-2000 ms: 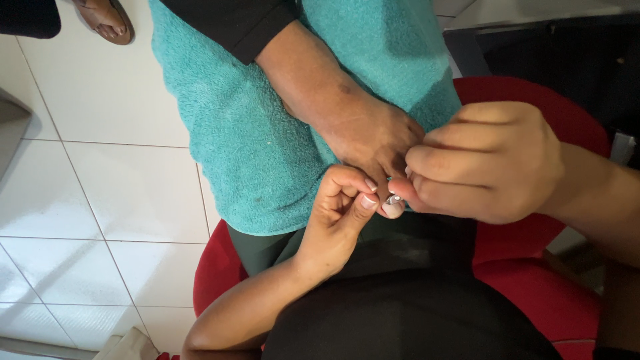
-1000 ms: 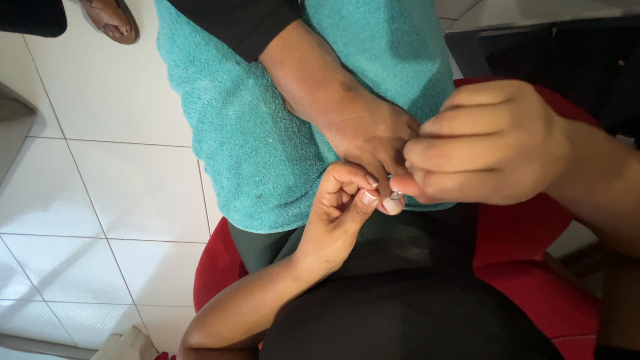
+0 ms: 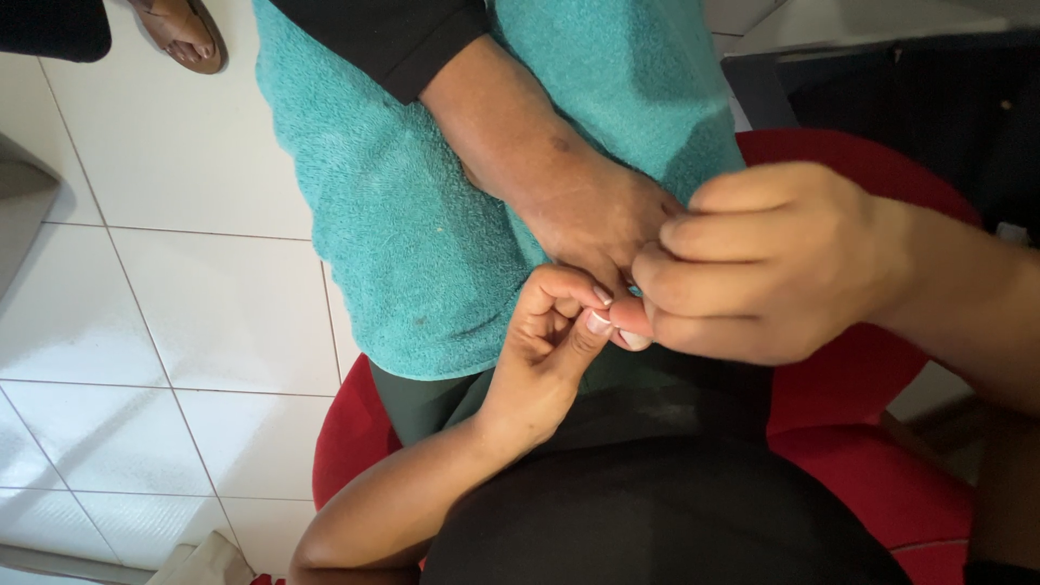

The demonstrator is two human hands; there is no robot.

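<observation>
Another person's bare hand or foot, I cannot tell which, lies on a teal terry towel and comes out of a black cuff. My left hand, palm up, pinches one of its digits between thumb and fingers near a pale-tipped nail. From the right, my right hand is curled, its fingertips pressed close beside that nail and almost touching my left thumb. The small shiny metal thing seen earlier at my right fingertips is now hidden behind them. My right hand also covers the other digits.
The towel drapes over a lap in dark green cloth, on a red seat. A sandalled foot stands on white floor tiles at the top left. Grey furniture edges show at the left, and a dark object lies at the upper right.
My right hand has shifted and turned slightly around the nail, and its fingertips now cover the shiny thing and part of the nail. My left hand keeps its hold.
</observation>
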